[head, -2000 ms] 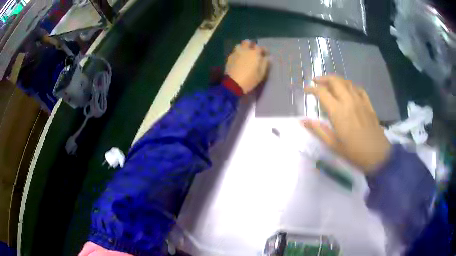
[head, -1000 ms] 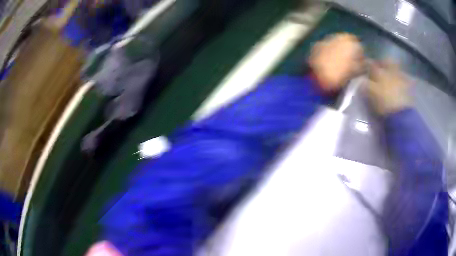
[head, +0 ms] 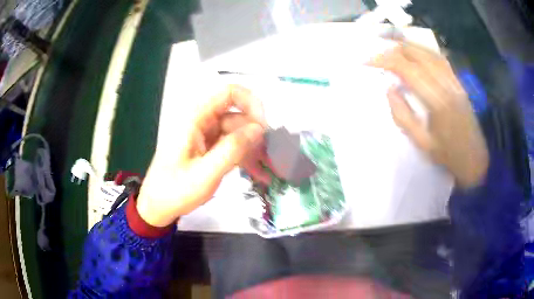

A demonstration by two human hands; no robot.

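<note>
A pale open housing [head: 343,217] with a green circuit board [head: 328,169] in it lies near the front edge of the white paper. My left hand [head: 205,155] holds a small grey pad [head: 288,153] between its fingertips, over the left part of the board, and hides part of it. My right hand [head: 430,102] is blurred, to the right over the paper, with thumb and fingers apart and nothing visible in it. Thin dark red wires show at the left side of the board.
A screwdriver [head: 304,80] lies on the white paper [head: 375,198] behind the housing. A grey pad sheet [head: 231,29] lies at the back, with crumpled white material [head: 393,10] beside it. A unit with a coiled cord [head: 23,175] is at far left. A white plug [head: 81,170] lies nearer.
The view has shifted back to the housing. Both hands have left the far pad sheet. My left hand now holds a small grey pad over the board, and my right hand has moved apart.
</note>
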